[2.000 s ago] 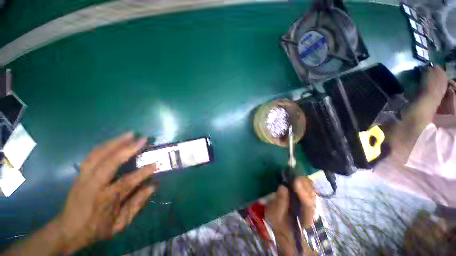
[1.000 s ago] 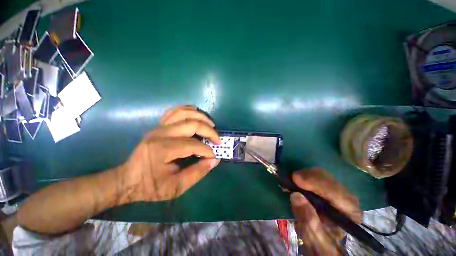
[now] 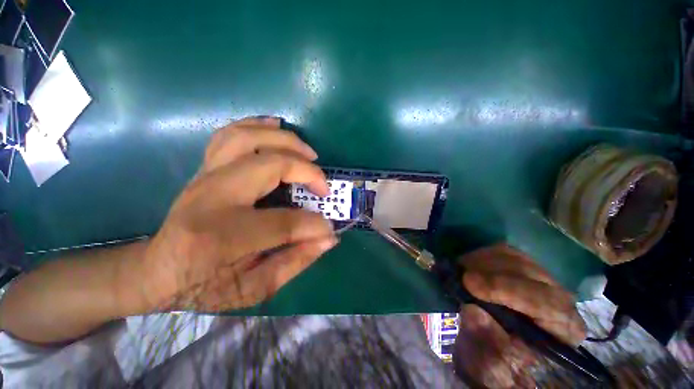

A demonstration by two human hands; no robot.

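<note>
The phone unit (image 3: 403,203) lies on the green bench, its white dotted half at left and its grey-beige plate at right. My left hand (image 3: 228,205) is over its left end, with a fingertip on the dotted half. Thumb and finger pinch a thin silvery line, which looks like solder wire (image 3: 349,226), reaching the strip between the halves. My right hand (image 3: 517,292) grips the soldering iron (image 3: 400,244) like a pen. The iron's tip is at the lower part of that strip, by the wire's end. The unit's left end is hidden by my fingers.
A heap of loose LCD modules (image 3: 59,95) lies at the upper left. The round tan tip-cleaning pot (image 3: 586,199) stands at right, beside dark equipment (image 3: 647,304). The bench's front edge runs below my hands, with patterned clothing under it.
The view has moved closer, so the phone unit looks larger. The iron's tip now sits lower on the strip, and the silvery wire now shows between my left fingers and the tip.
</note>
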